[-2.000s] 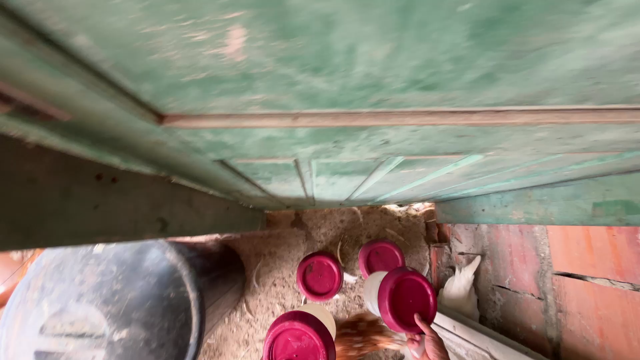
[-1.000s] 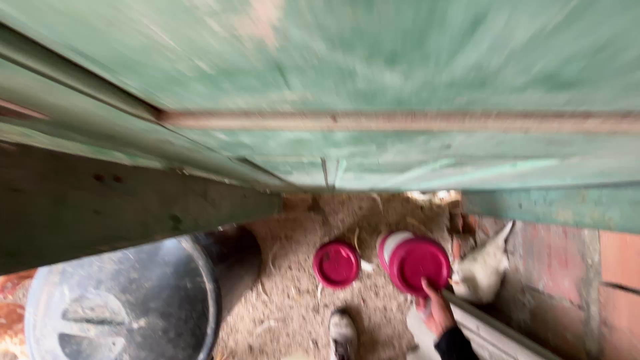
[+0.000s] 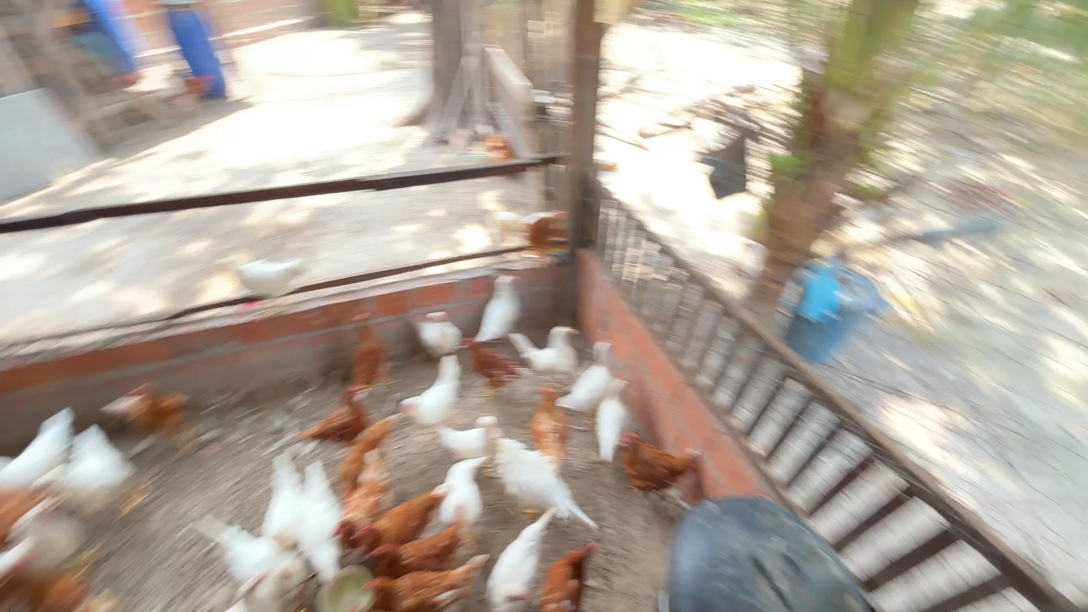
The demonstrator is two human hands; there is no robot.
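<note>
Neither of my hands shows in the head view now, so what they hold or touch is hidden. Many white hens (image 3: 531, 476) and brown hens (image 3: 654, 466) crowd the dirt floor of a brick-walled pen. Among them, at the bottom, is a small pale round container (image 3: 347, 588). A dark rounded lid or barrel top (image 3: 756, 557) stands at the bottom right, beside the wall. The picture is blurred.
A low brick wall (image 3: 671, 382) with a slatted railing (image 3: 790, 399) runs down the right. Wooden rails (image 3: 280, 194) cross on the left, meeting a post (image 3: 583, 127). Outside are a tree trunk (image 3: 799, 195) and a blue container (image 3: 829, 306).
The view has swung far, from the green door to the pen with hens. The hand on a magenta-lidded container, seen in both earlier frames, is out of view.
</note>
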